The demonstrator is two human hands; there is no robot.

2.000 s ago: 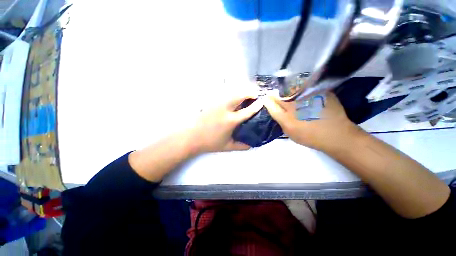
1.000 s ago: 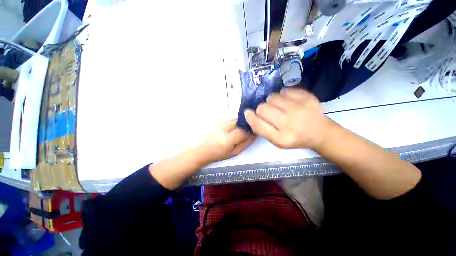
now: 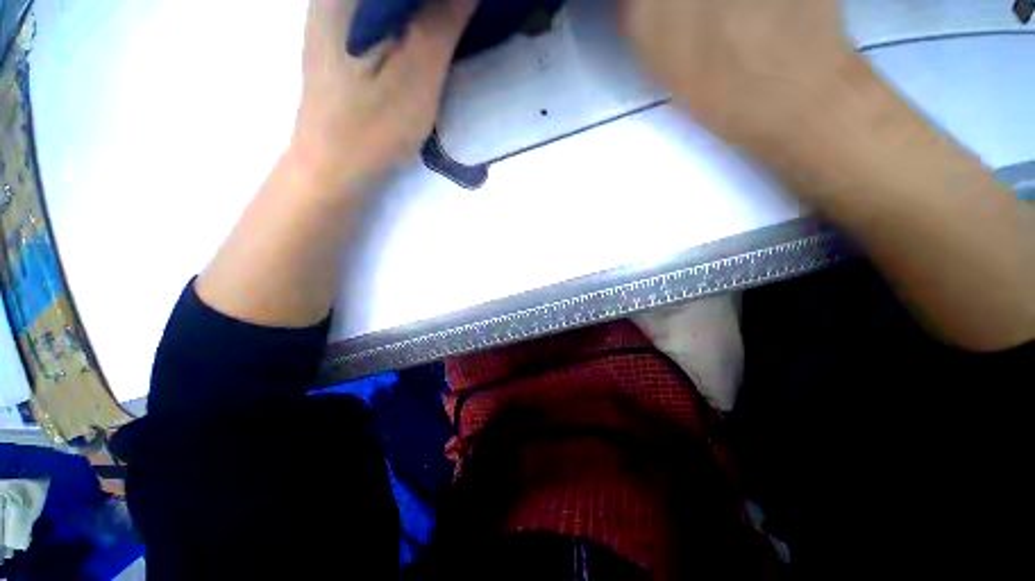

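The dark navy garment piece (image 3: 505, 25) shows at the top edge of the view and is cut off by it. My left hand (image 3: 380, 85) is at the top, left of centre, with part of the navy cloth between its thumb and fingers. My right hand (image 3: 732, 51) is at the top, right of centre, blurred and cut off by the edge. Its fingertips are out of view, so what it holds cannot be told. The needle and presser foot are out of view.
A slide cover outline (image 3: 543, 139) with a dark notch lies in the machine bed below the cloth. A measuring tape (image 3: 590, 309) runs along the front table edge. Brown cardboard (image 3: 57, 352) with blue tape is at the left. A red checked apron (image 3: 579, 443) is below the table.
The view has tilted down, so the machine head and labels have left it. My hands have moved apart and towards the top edge. The cloth is off to the top, and the slide cover outline is uncovered.
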